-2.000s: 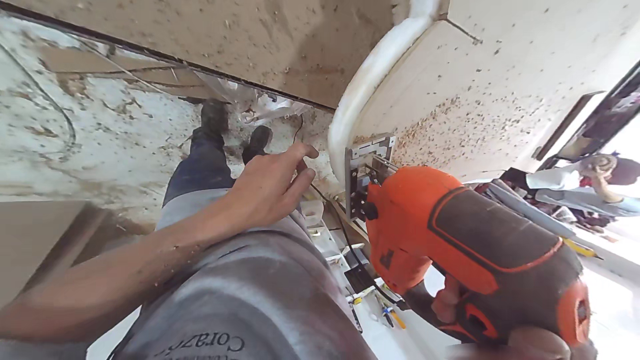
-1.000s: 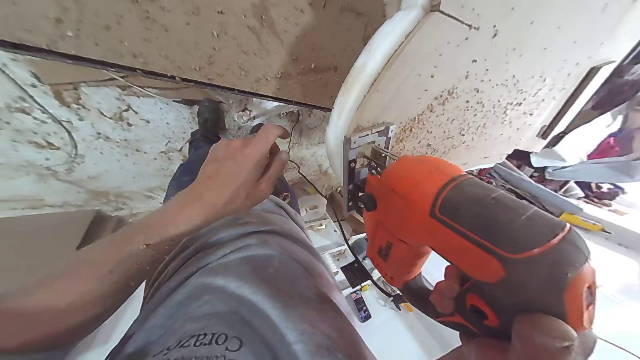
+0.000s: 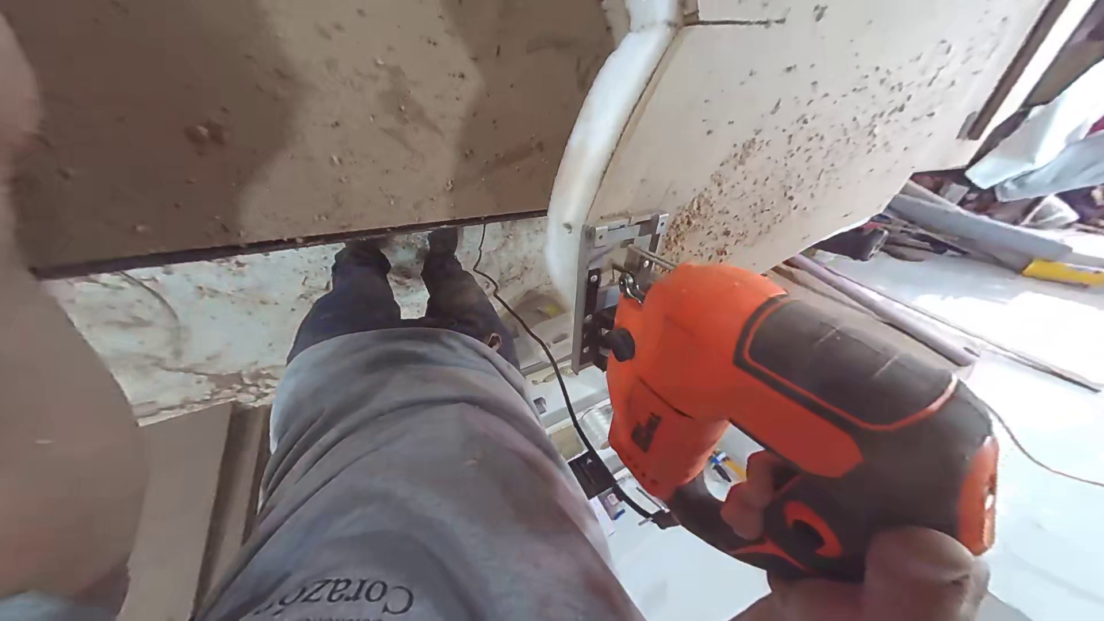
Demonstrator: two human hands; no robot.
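Observation:
My right hand is closed around the handle of an orange and black jigsaw. The tool lies tilted, its metal base plate against the edge of a pale board, beside a curved white strip. Its blade cannot be made out clearly. A blurred part of my left arm fills the left edge close to the camera; the left hand itself cannot be seen. Brown chips or sawdust lie scattered over the board near the tool.
A brown panel spans the upper left. A black cord hangs between my legs and the jigsaw. Long tubes or strips and a yellow object lie at right. Another board stands at lower left.
My left hand, seen in front of my body in the earlier frames, has left that spot, and my left arm is now close to the camera. The right hand still grips the jigsaw.

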